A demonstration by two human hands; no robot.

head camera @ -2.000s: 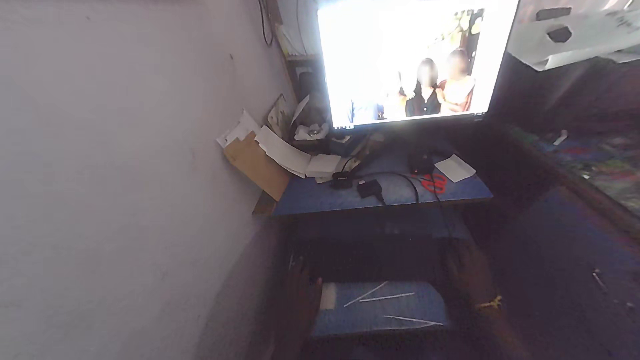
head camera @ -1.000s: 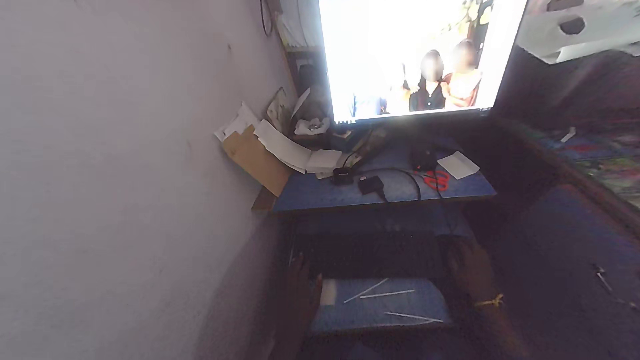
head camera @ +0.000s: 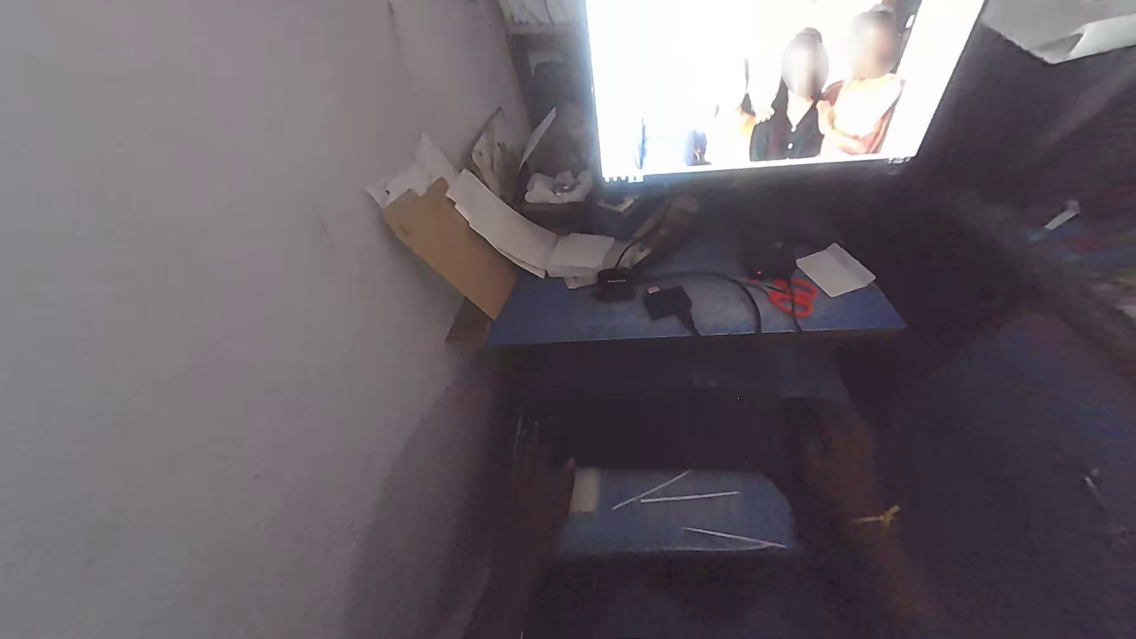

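Note:
A dark keyboard-like slab [head camera: 661,426] lies on the lower blue shelf, deep in shadow. My left hand [head camera: 543,475] is at its left end, near a small pale block or paper [head camera: 584,491]. At the right end, my right hand [head camera: 825,444] rests over something too dark to make out; a yellow band [head camera: 879,517] circles that wrist. Several thin white sticks [head camera: 690,497] lie on the blue surface [head camera: 621,532] between the hands. Above stands a lit monitor [head camera: 674,80] showing people.
The upper blue shelf [head camera: 568,324] carries a black plug or adapter [head camera: 670,303], cables, a red-orange coiled thing [head camera: 792,298], a white card [head camera: 835,270] and papers [head camera: 506,222] with brown cardboard [head camera: 453,248]. A pale wall [head camera: 222,311] borders the left side.

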